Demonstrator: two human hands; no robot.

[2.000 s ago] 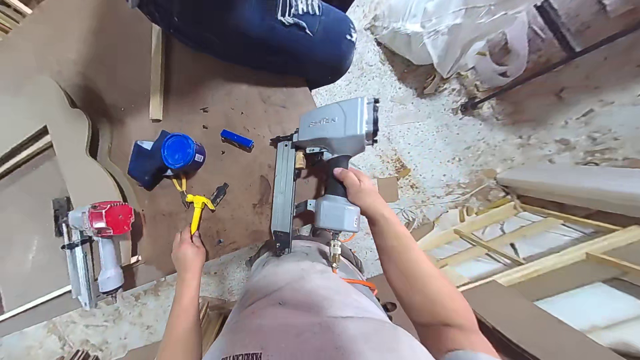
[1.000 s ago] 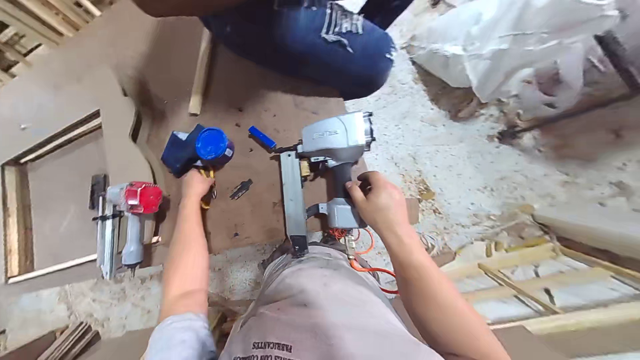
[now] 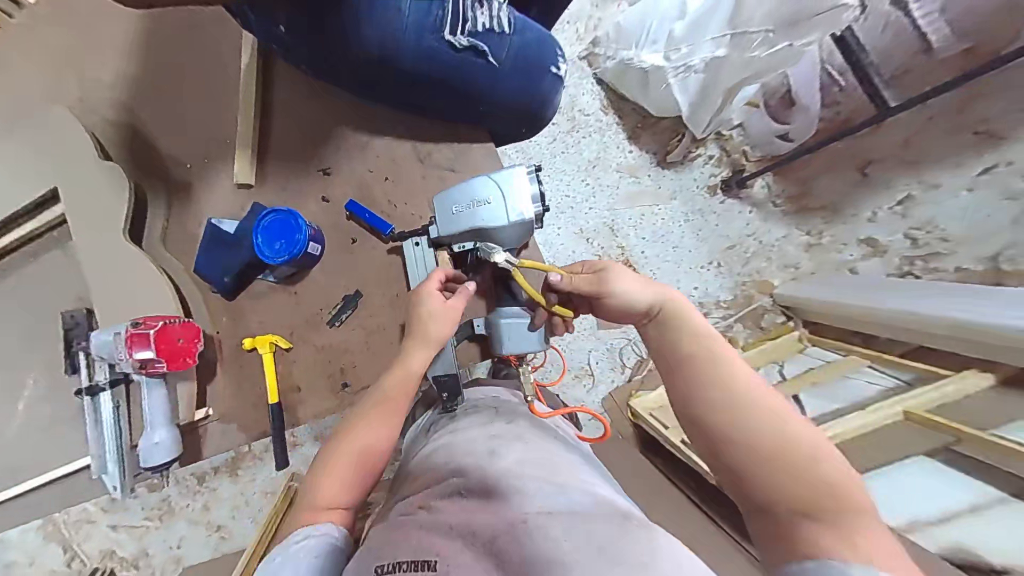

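A grey pneumatic nailer (image 3: 484,210) lies across the board's edge before my torso, an orange air hose (image 3: 572,412) joined to its handle end. My right hand (image 3: 604,294) holds yellow-handled pliers (image 3: 538,282), whose jaws are over the nailer's trigger area. The fingers of my left hand (image 3: 438,308) are bent beside the nailer's magazine (image 3: 418,264); whether they pinch something small cannot be told. Near the nailer's nose lies a blue bar-shaped piece (image 3: 369,218). A yellow claw hammer (image 3: 272,392) with a black grip lies to the left, below a small dark metal piece (image 3: 344,309).
A blue-lidded can (image 3: 282,237) rests against a dark blue object (image 3: 226,254). Another nailer, red and grey (image 3: 164,346), lies at the left beside cut boards (image 3: 104,224). A person's knee in torn jeans (image 3: 480,72) is at the top. Wooden frames (image 3: 912,400) stand at the right.
The hammer my left hand held two seconds ago now lies on the board. My right hand has let go of the nailer's handle and holds the pliers. My left hand has moved from beside the can to the nailer.
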